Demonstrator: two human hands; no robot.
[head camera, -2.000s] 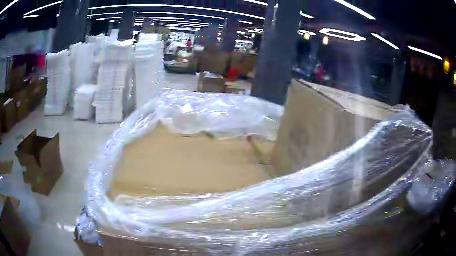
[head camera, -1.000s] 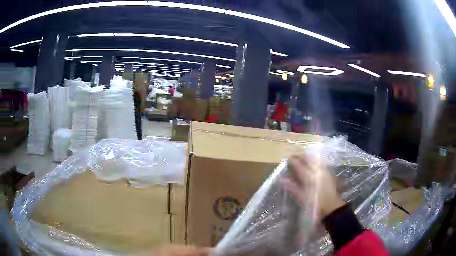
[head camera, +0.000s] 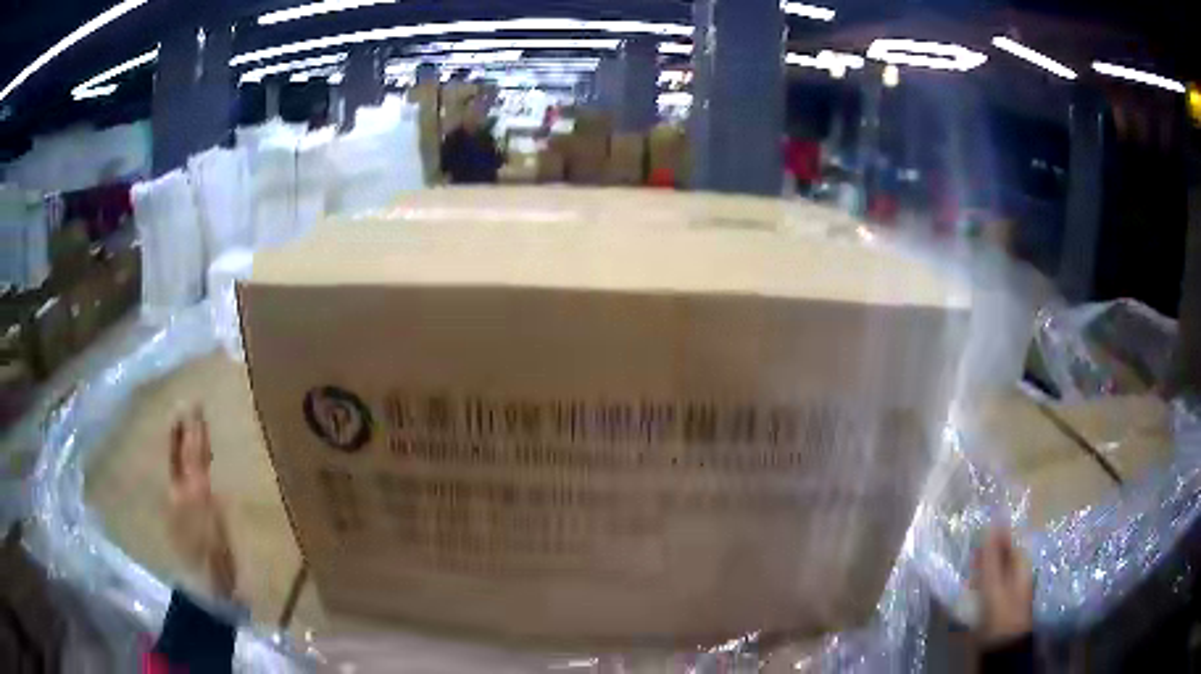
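A large closed brown carton (head camera: 593, 514) fills the middle of the view, with a round dark logo and blurred print on its near side. My left hand (head camera: 200, 507) is left of the carton, blurred, fingers extended, with a visible gap to the carton. My right hand (head camera: 1005, 586) is low on the right, small and blurred, fingers up, also apart from the carton's visible edge. Clear stretch wrap (head camera: 961, 514) lies bunched around the stack, right of the carton and along the left rim. The carton's underside is hidden.
Brown carton tops (head camera: 132, 454) show inside the wrap at left, and another wrapped carton (head camera: 1100, 448) at right. Tall white stacks (head camera: 270, 198) stand behind left. A person in dark clothing (head camera: 470, 152) is in the background. A pillar (head camera: 738, 105) rises behind the carton.
The carton now appears larger, nearer and centred, with its printed side facing me. My right hand has left the raised wrap, which is now lower. My left hand has come clearly into view.
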